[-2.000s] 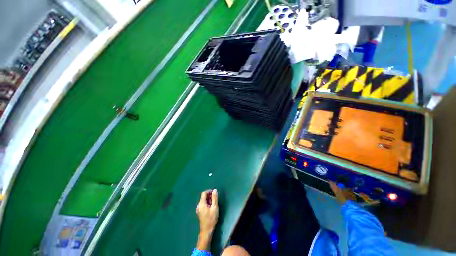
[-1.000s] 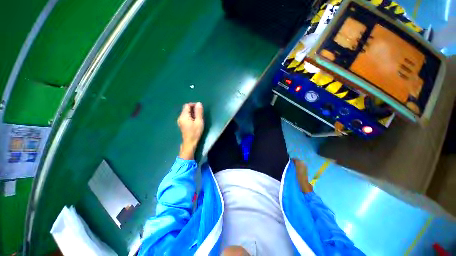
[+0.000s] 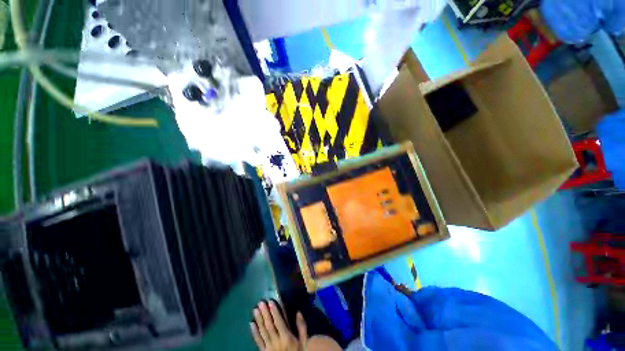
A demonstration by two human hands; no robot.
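The fixture lies in front of me, a framed tray with a tan edge and an orange cut-out plate over black. A tall ribbed stack of black plastic housings stands at the left, with a large rectangular window in its top one. My left hand is at the bottom edge, partly cut off, beside the stack's lower right, fingers spread and nothing seen in it. My right sleeve reaches in below the fixture; my right hand is hardly visible at its end, small and blurred.
A hazard-striped plate is behind the fixture. White crumpled wipes and a white hole tray lie beyond the stack, with pale hoses at upper left. A large open cardboard box stands right. Red stools and blue sleeves show at the far right.
The view has swung towards the fixture and stack, bringing the cardboard box into view. My left hand has gone from closed fingertips over the bench to spread fingers.
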